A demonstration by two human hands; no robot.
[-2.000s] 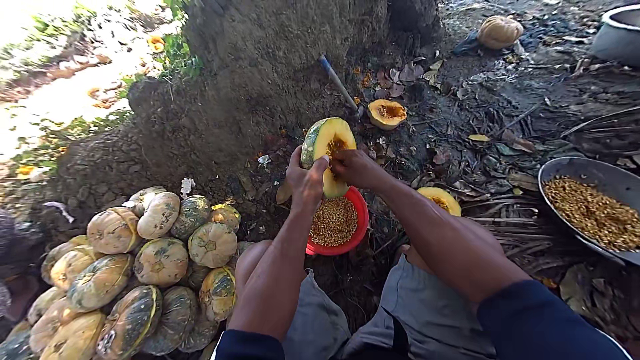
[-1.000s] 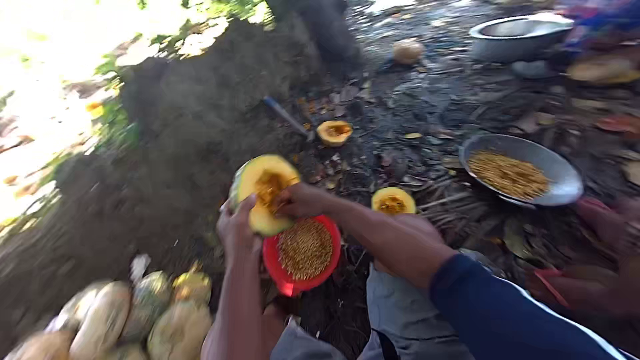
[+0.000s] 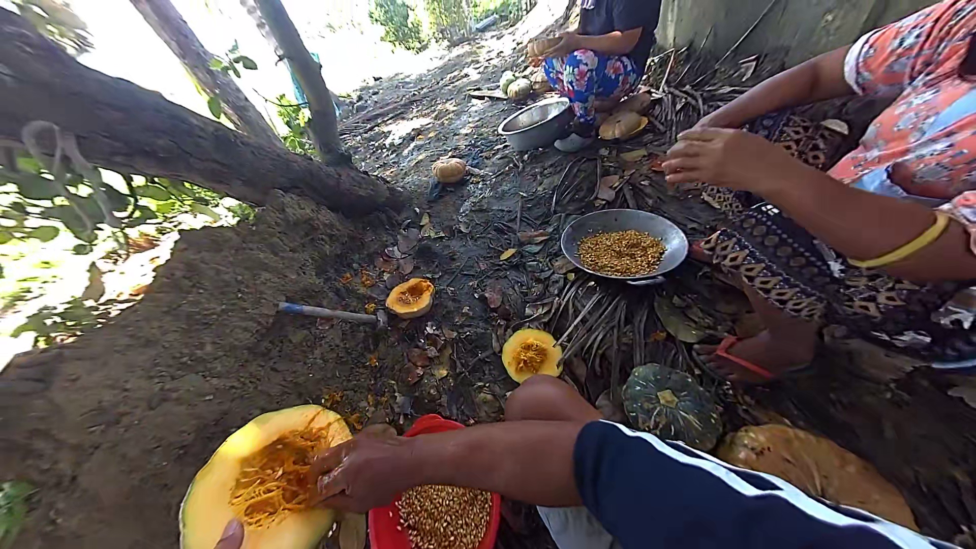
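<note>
At the lower left is a cut pumpkin half, its yellow flesh and stringy orange core facing up. My right hand reaches across to it, fingers bent at the edge of the fibrous core; whether they grip any pulp is unclear. Of my left hand only a fingertip shows, on the pumpkin's near face at the bottom edge; the rest is hidden. Under my right forearm stands a red plastic bowl holding many pale pumpkin seeds.
Two cut pumpkin pieces and a hammer-like tool lie ahead. A metal pan of seeds sits near a person in a patterned skirt. Whole pumpkins lie right. Farther off, another person sits by a metal basin.
The view has swung far to the right and up, bringing the two people into sight. The pumpkin half, held above or beside the red bowl earlier, now appears left of it.
</note>
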